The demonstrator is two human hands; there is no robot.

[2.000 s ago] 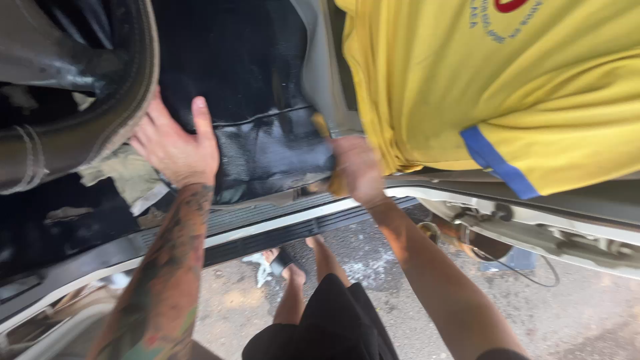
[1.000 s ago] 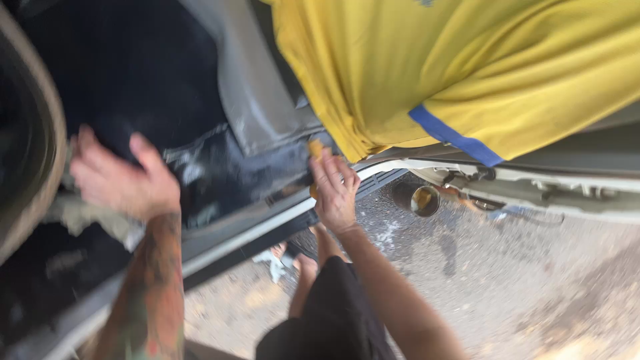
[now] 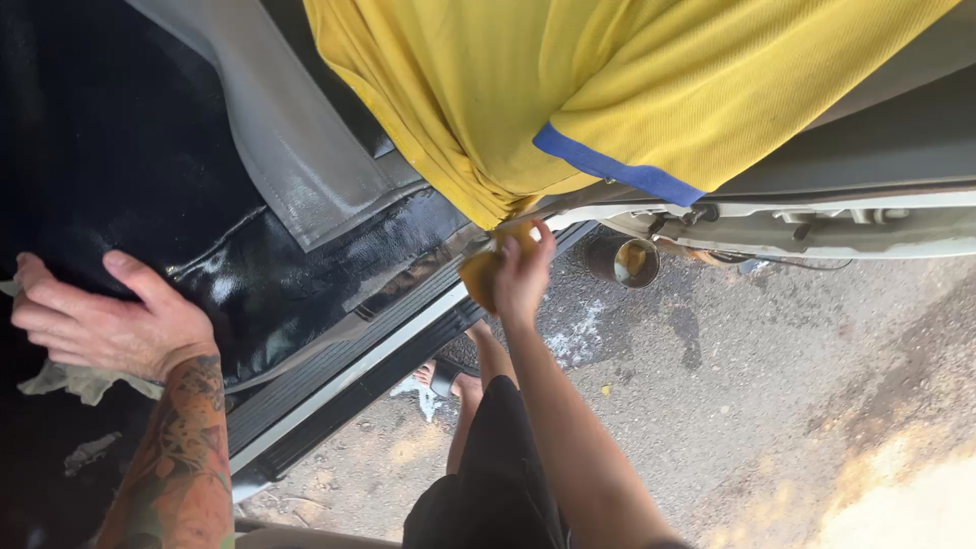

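Observation:
My right hand (image 3: 524,274) holds a yellow-brown sponge or cloth (image 3: 480,278) at the door sill (image 3: 366,351) of a vehicle, just below a yellow shirt with a blue edge (image 3: 618,164). My left hand (image 3: 114,320), its fingers apart, rests on or just over the black vinyl-like floor covering (image 3: 267,305); contact is not clear. Pale crumpled material (image 3: 84,381) lies beneath its wrist side. A grey flap (image 3: 305,168) overlaps the wet, shiny black covering between my hands.
A can (image 3: 624,261) with something yellowish inside stands on the rough pavement (image 3: 724,381) under the open vehicle door (image 3: 823,225). My legs and a dark sandal (image 3: 450,377) are beside the sill. White splashes mark the ground.
The view has shifted, and the steering wheel seen at the left earlier is out of sight. My right hand remains on the yellow-brown item near the sill. The yellow shirt still covers the upper area.

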